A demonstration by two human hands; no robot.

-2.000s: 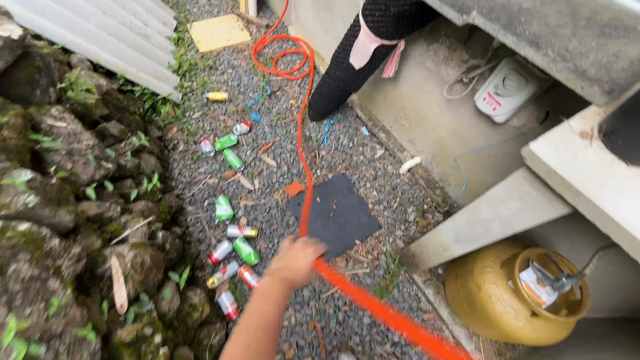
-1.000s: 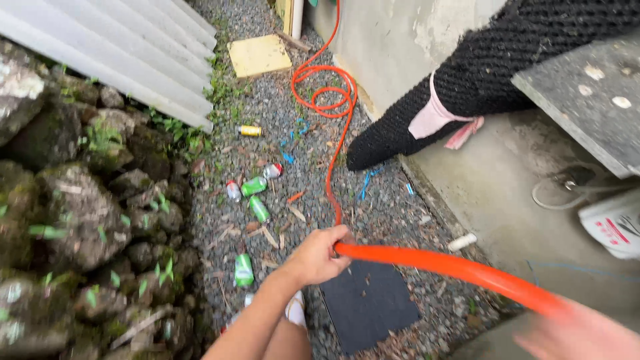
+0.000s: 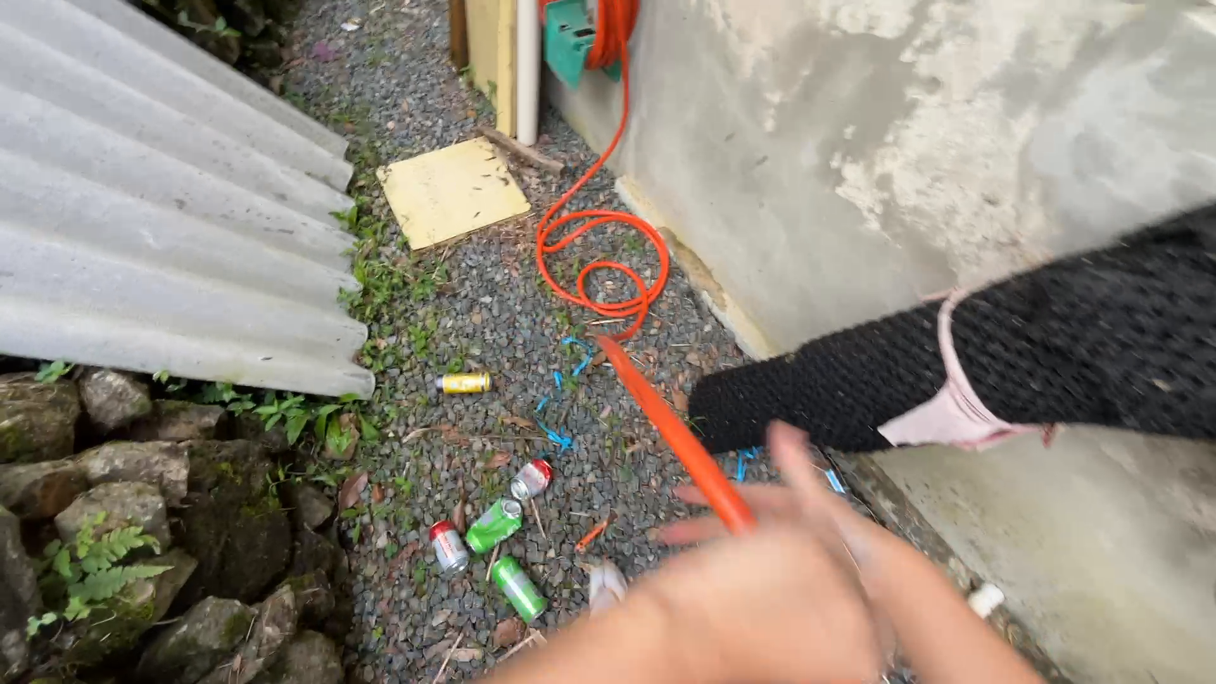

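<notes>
An orange hose [image 3: 670, 427] runs from loops on the gravel up toward my hands. My left hand [image 3: 760, 594], blurred in the foreground, is closed about its near part, and its fingers are largely hidden. Just beyond it, my right hand [image 3: 807, 499] has its thumb raised and fingers extended behind the hose, apparently not clasping it. The hose leads back to a reel [image 3: 570, 43] with a green frame by the wall. Whatever hose lies past my left hand is hidden.
Crushed green cans [image 3: 520, 589], other cans and a yellow can [image 3: 465, 383] lie on gravel. Corrugated sheeting [image 3: 171, 209] and mossy rocks [image 3: 218, 513] border the left. A black textured column-like object [image 3: 826, 389] with pink cloth leans at the right, by the concrete wall [image 3: 760, 190]. A yellow board [image 3: 454, 192] lies farther back.
My right hand, earlier out at the right on the hose, has come in beside my left hand. The view has tilted up, bringing the reel into sight.
</notes>
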